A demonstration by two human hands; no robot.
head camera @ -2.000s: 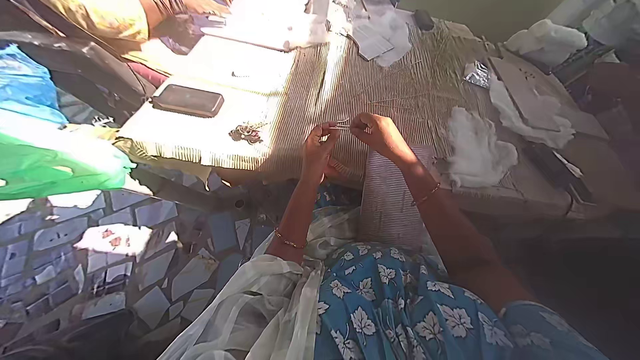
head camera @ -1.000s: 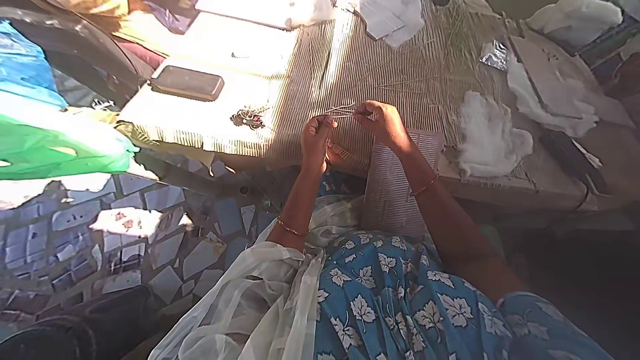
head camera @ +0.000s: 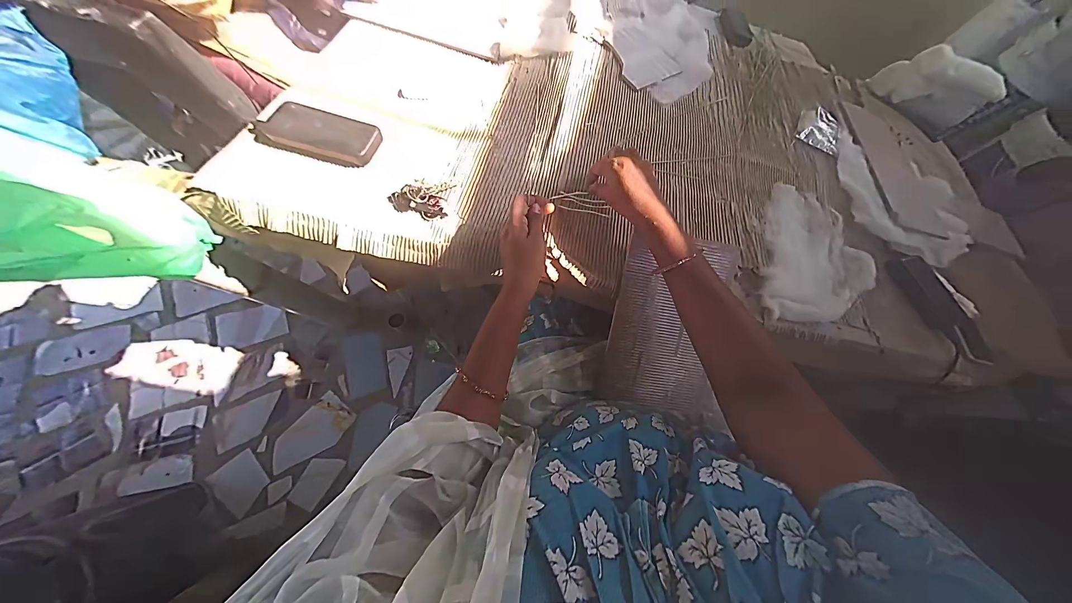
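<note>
Over the near edge of a striped mat (head camera: 544, 126), my left hand (head camera: 526, 230) pinches the end of some thin pale strands (head camera: 582, 199) between thumb and fingers. My right hand (head camera: 624, 182) is closed a little farther to the right and slightly higher, with the strands running to it. Further strands seem to trail right from it over the mat. Below my right hand, a ribbed, translucent board or sheet (head camera: 662, 327) leans from my lap against the mat's edge. A small tangle of dark strands (head camera: 420, 201) lies left of my left hand.
A dark rectangular case (head camera: 318, 134) lies at the left. White fluffy fiber (head camera: 812, 251) and a foil packet (head camera: 817, 130) are at the right, near a dark oblong object (head camera: 940, 308). White papers (head camera: 657, 46) lie at the back. A green plastic bag (head camera: 100, 226) is far left, above a stone-patterned floor (head camera: 243, 419).
My right hand has moved up and away from my left hand, so the gap between them is wider. The strands now span that gap.
</note>
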